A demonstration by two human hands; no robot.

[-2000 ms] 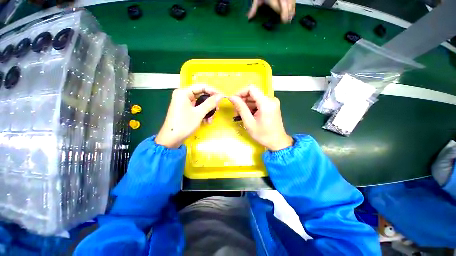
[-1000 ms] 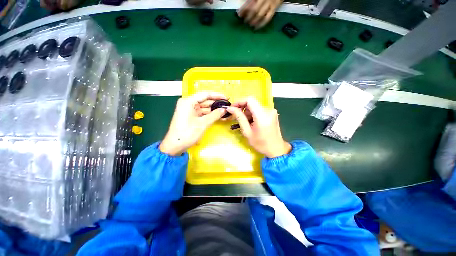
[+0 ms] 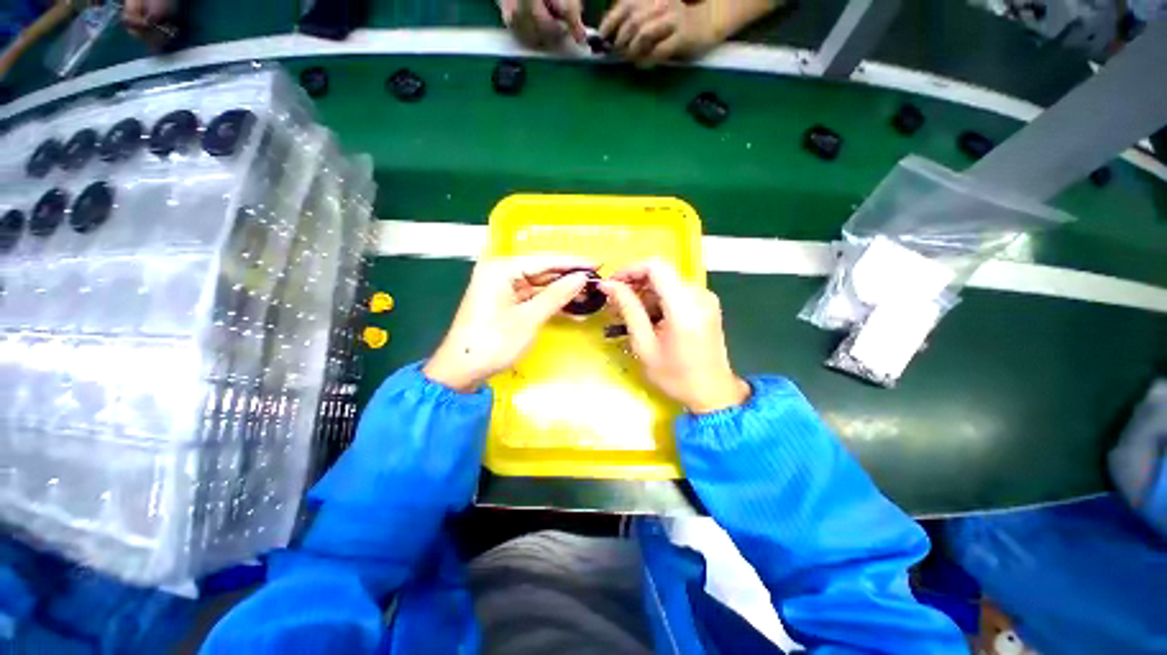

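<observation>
My left hand (image 3: 506,317) holds a round black part (image 3: 585,298) between thumb and fingers above the yellow tray (image 3: 582,459). My right hand (image 3: 676,330) meets it from the right, its thumb and fingertips at the black part. A thin dark stick-like thing (image 3: 617,330) shows under my right fingers; I cannot tell what it is. Any tiny piece at the fingertips is too small to make out.
Clear blister trays (image 3: 154,307) stand stacked at left, with black parts in the top pockets. Two yellow pieces (image 3: 379,302) lie beside them. A zip-lock bag (image 3: 896,288) lies at right. Several black parts (image 3: 710,108) line the green belt; another person's hands (image 3: 640,26) work beyond.
The black part, first apart from my right fingertips, is now between both hands. The row of black parts has shifted left in view. The other person's hands have drawn back to the far edge.
</observation>
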